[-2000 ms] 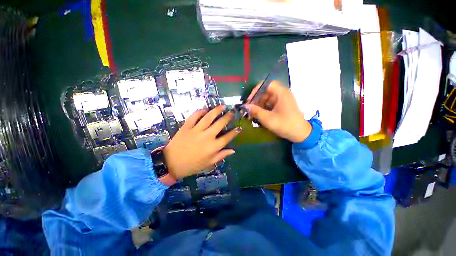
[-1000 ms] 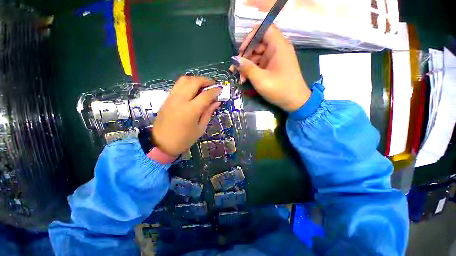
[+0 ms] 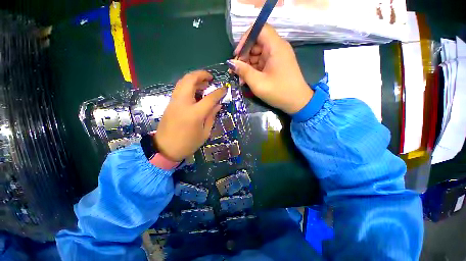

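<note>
My right hand (image 3: 273, 71) holds dark tweezers (image 3: 254, 31) slanting up, their tips near the top of the right column of the clear blister tray (image 3: 86, 113). My left hand (image 3: 189, 116) is over that column, its thumb and index finger at a silver-topped circuit board (image 3: 212, 90) in the tray; whether they grip it or only touch it is unclear. A small yellow spot shows by the index fingertip. More circuit boards (image 3: 222, 152) sit in the tray's pockets, some tilted. The left hand and sleeve hide part of the tray.
Stacked blister trays (image 3: 25, 137) stand at left. Bagged sheets (image 3: 317, 23) lie at the far side. A white sheet (image 3: 352, 76), amber film (image 3: 425, 51) and loose white strips (image 3: 452, 102) lie at right. Marking tape (image 3: 119, 41) runs at far left. A blue bin (image 3: 318, 232) is below the bench edge.
Since two seconds ago, both hands have moved to the top of the tray's right column, and the tweezers have swung upward. Over the last second, the left index finger has shifted slightly.
</note>
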